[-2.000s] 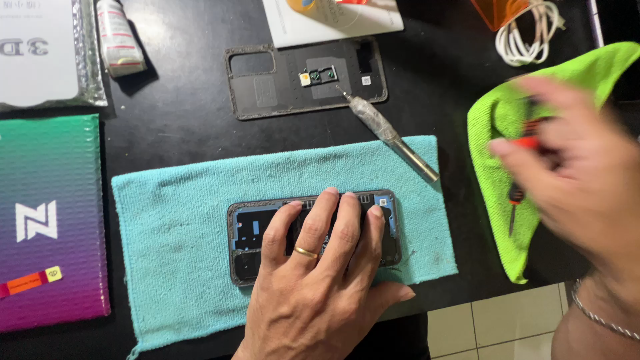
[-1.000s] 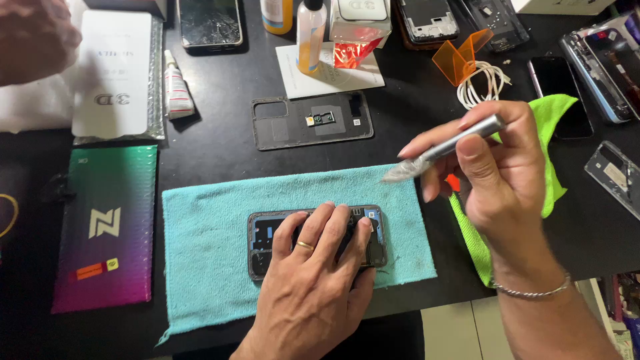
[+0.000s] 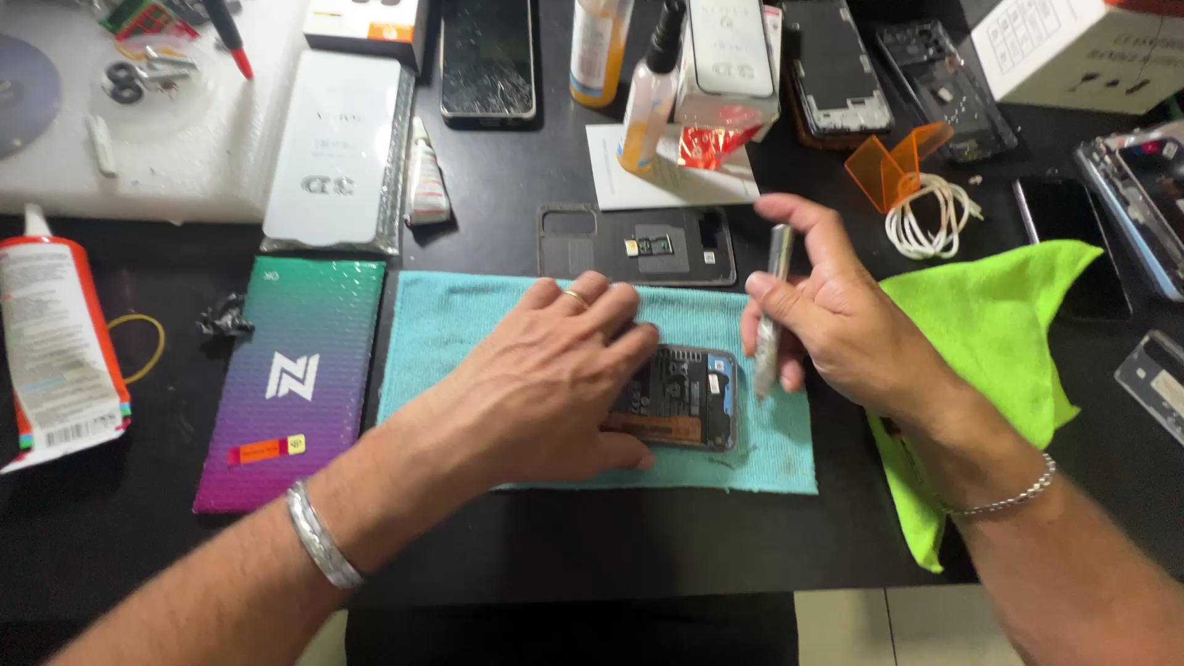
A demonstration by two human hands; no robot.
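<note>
An opened smartphone lies on a turquoise cloth, its battery and a copper-coloured flex cable showing. My left hand rests over the phone's left part and hides it; whether the fingers grip its edge cannot be told. In my right hand is a metal craft knife or similar pen-shaped tool, its wrapped lower end pointing down over the cloth, right of the phone. Behind the phone lies a detached phone back cover with a SIM tray on it.
Right of my right hand a green cloth lies bunched, with a coiled white cable behind it. A bubble-wrap pouch lies left of the turquoise cloth. Bottles, a cracked phone and a glue tube stand or lie farther back.
Two seconds ago the pen-shaped tool lay across the cloth and back cover; my right hand has since taken hold of it and turned it tip down. The view has shifted widely.
</note>
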